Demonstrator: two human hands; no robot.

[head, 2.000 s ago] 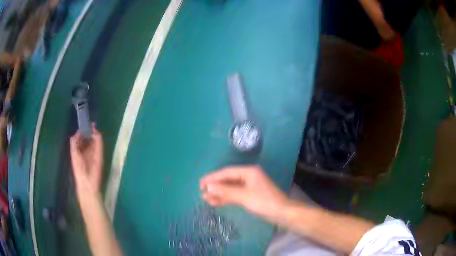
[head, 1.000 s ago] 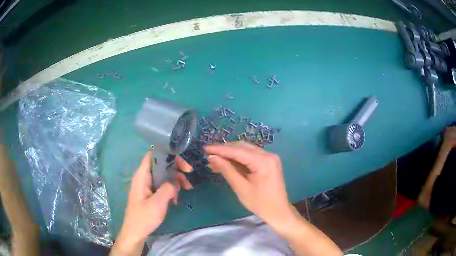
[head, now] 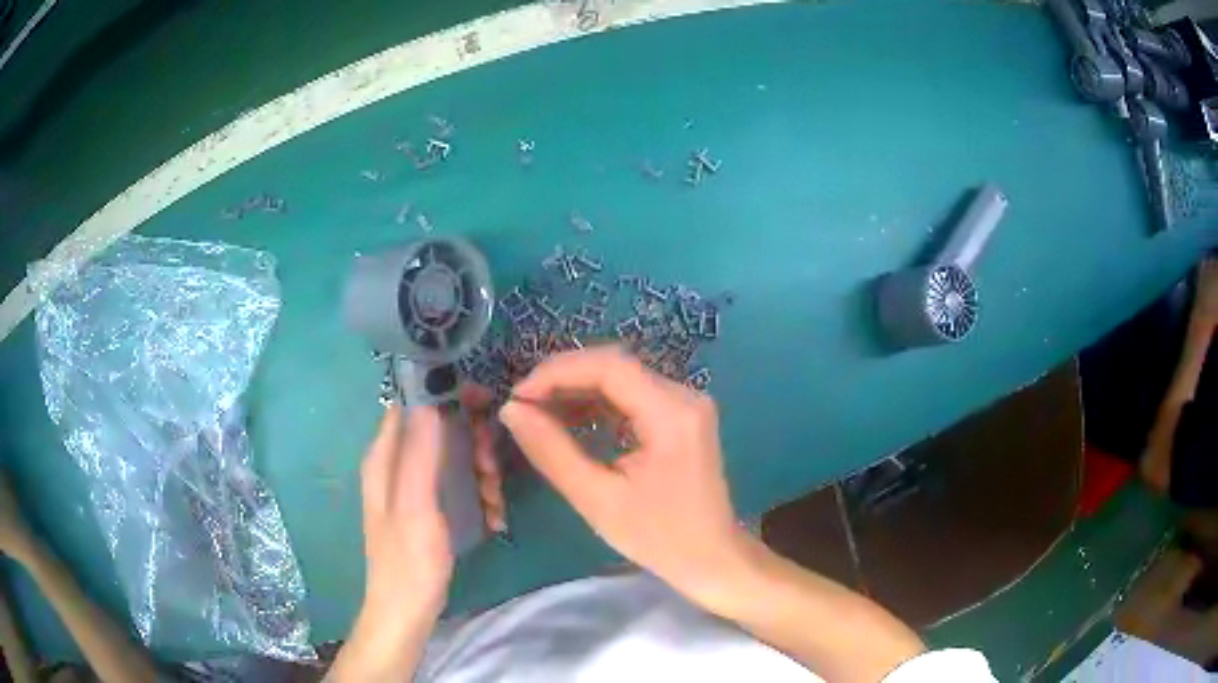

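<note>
A grey hair dryer housing (head: 434, 300) is held upright by its handle in my left hand (head: 417, 494). Its drum head is at the top, and the open end with a spoked ring faces me. A dark opening shows on the handle just below the head. My right hand (head: 621, 460) is just right of the handle, thumb and forefinger pinched together. A small dark piece seems to show between the fingertips, too small to tell clearly. A loose pile of small grey clips (head: 668, 320) lies behind and partly under my right hand.
A crumpled clear plastic bag (head: 160, 387) lies at left. Another grey housing (head: 942, 287) lies at right. More housings (head: 1129, 67) are heaped at the far right. A brown cardboard box (head: 962, 494) stands beyond the near bench edge. Parts of other people show at both sides.
Two seconds ago my left hand was at a housing on the belt. Since one second ago, the held housing has turned its open end more towards me. My right hand has moved slightly left.
</note>
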